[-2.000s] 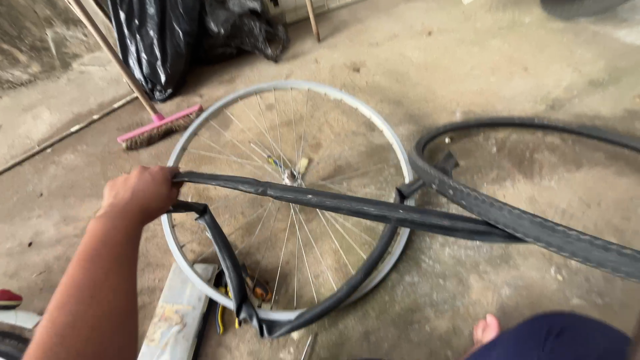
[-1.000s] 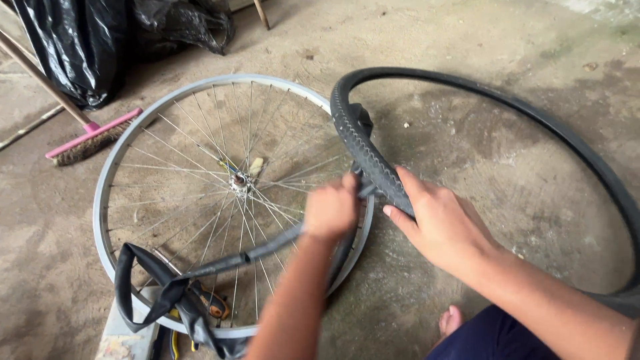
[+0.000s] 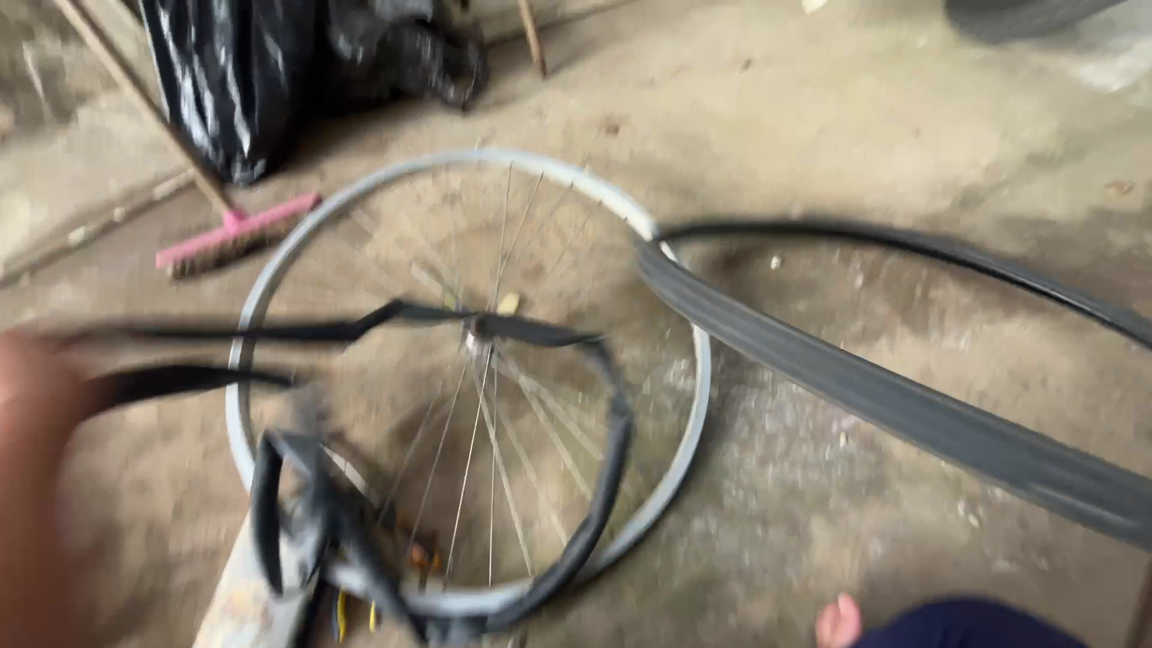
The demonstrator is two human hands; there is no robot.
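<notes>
My left hand [image 3: 40, 387], blurred at the left edge, is closed on a black rubber inner tube [image 3: 612, 432]. From the hand, the limp tube runs across the hub of a bare bicycle wheel [image 3: 697, 396], curves down its right side and bunches up at the lower left of the rim. To the right, a black bicycle tire [image 3: 864, 405] is held up over the floor, its near end overlapping the rim's upper right. The tire leaves the view at the right edge, and my right hand is out of sight.
A pink-headed broom [image 3: 238, 236] lies left of the wheel, beside black plastic bags [image 3: 234, 81]. Under the wheel's lower left are a pale board [image 3: 243, 585] and tools with yellow handles [image 3: 340, 616]. A bare toe [image 3: 839, 621] shows at the bottom.
My left hand has moved from beside the tire to the far left, drawing the inner tube with it. My right hand, on the tire one second ago, has left the view.
</notes>
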